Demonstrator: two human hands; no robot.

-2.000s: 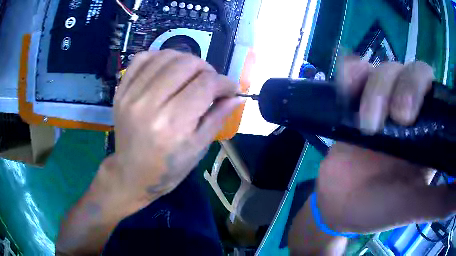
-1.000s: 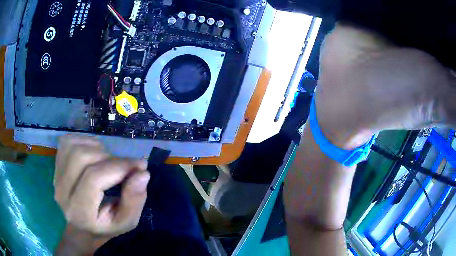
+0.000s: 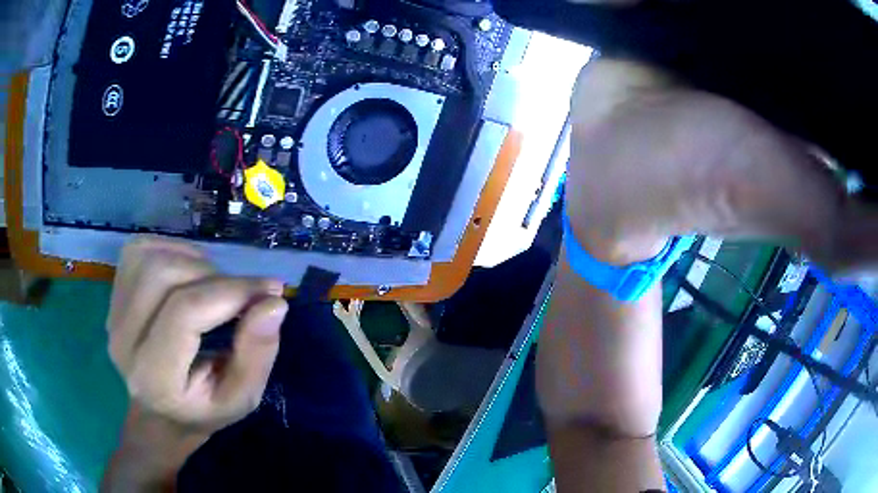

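Observation:
An open laptop base (image 3: 116,202) shows a black battery pack (image 3: 159,106), a yellow coin cell (image 3: 265,184) and a silver-faced fan (image 3: 332,193). It lies on the orange-edged fixture (image 3: 496,188). A small black tab (image 3: 319,285) sticks out at the fixture's near edge. My left hand (image 3: 193,332) is curled just left of the tab, thumb near fingers, with something dark between them; whether it holds it is unclear. My right hand (image 3: 674,164), blurred, is raised at the right beside a large dark shape (image 3: 770,58); its fingers are not clear.
A blue band (image 3: 626,274) circles my right wrist. A bright white surface (image 3: 529,116) lies right of the fixture. A pale frame (image 3: 375,347) and grey round shape (image 3: 448,371) stand below it. Blue-edged white parts and black cables (image 3: 789,448) lie at lower right.
My left hand has moved from over the laptop base to its near edge, uncovering the fan and coin cell. The black screwdriver my right hand held is no longer clearly visible; that hand has moved up.

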